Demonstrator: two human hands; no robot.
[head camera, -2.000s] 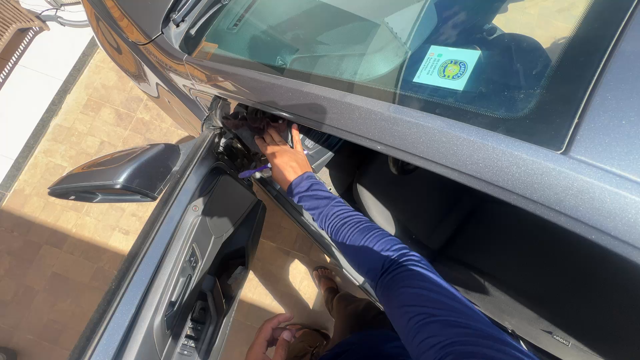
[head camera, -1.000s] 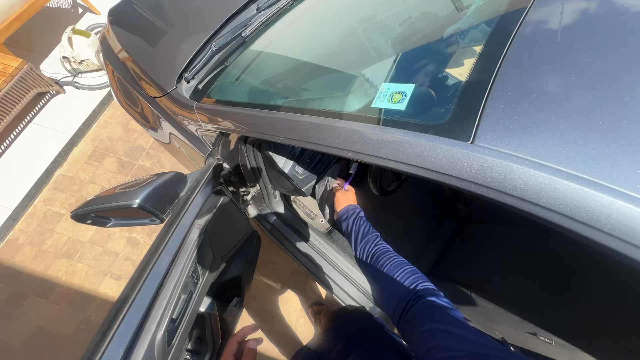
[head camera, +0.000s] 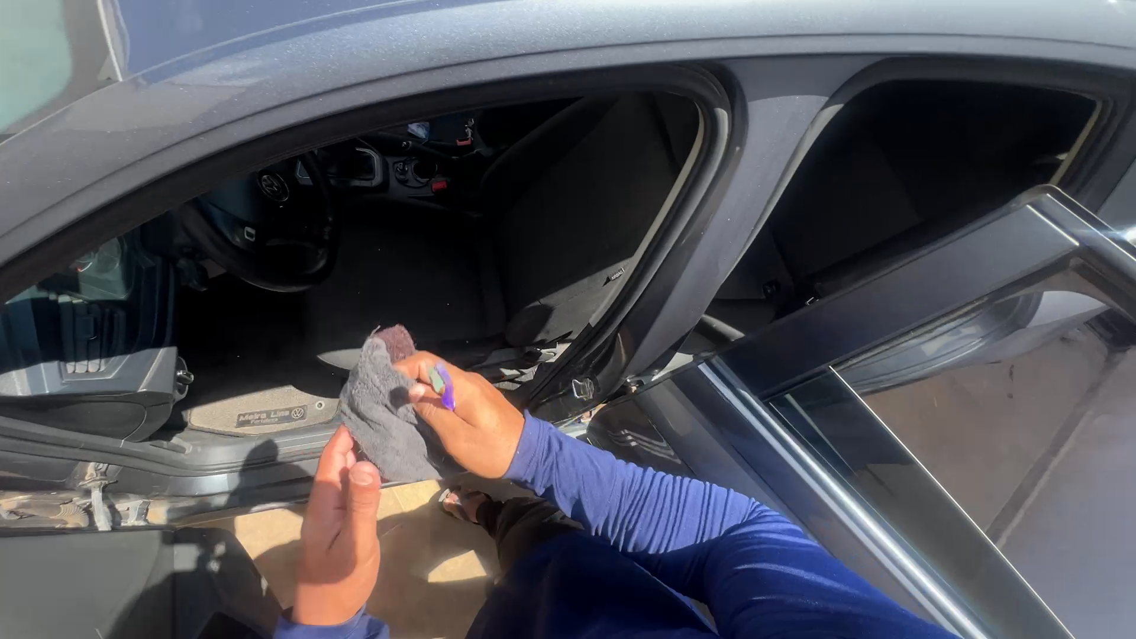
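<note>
A grey cloth (head camera: 382, 413) with a dark reddish patch at its top hangs from my right hand (head camera: 470, 422), in front of the car's driver-side doorway. A small purple and green item (head camera: 442, 387), perhaps a brush, is held between the fingers of the same hand. My left hand (head camera: 342, 532) is upright just below and left of the cloth, fingers apart; its fingertips come up to the cloth's lower edge, and whether they touch it I cannot tell. Behind both hands are the door sill (head camera: 222, 475) and a floor mat (head camera: 266, 410).
The front door's inner panel (head camera: 89, 577) stands at lower left. The open rear door (head camera: 799, 444) fills the right side. Beyond the sill are the steering wheel (head camera: 266, 222) and the front seat (head camera: 568, 213). The pillar (head camera: 754, 151) divides the two doorways.
My right hand has come out of the car's interior, where it was reaching one and two seconds ago. My left hand has risen beside the cloth. The view has swung toward the rear door.
</note>
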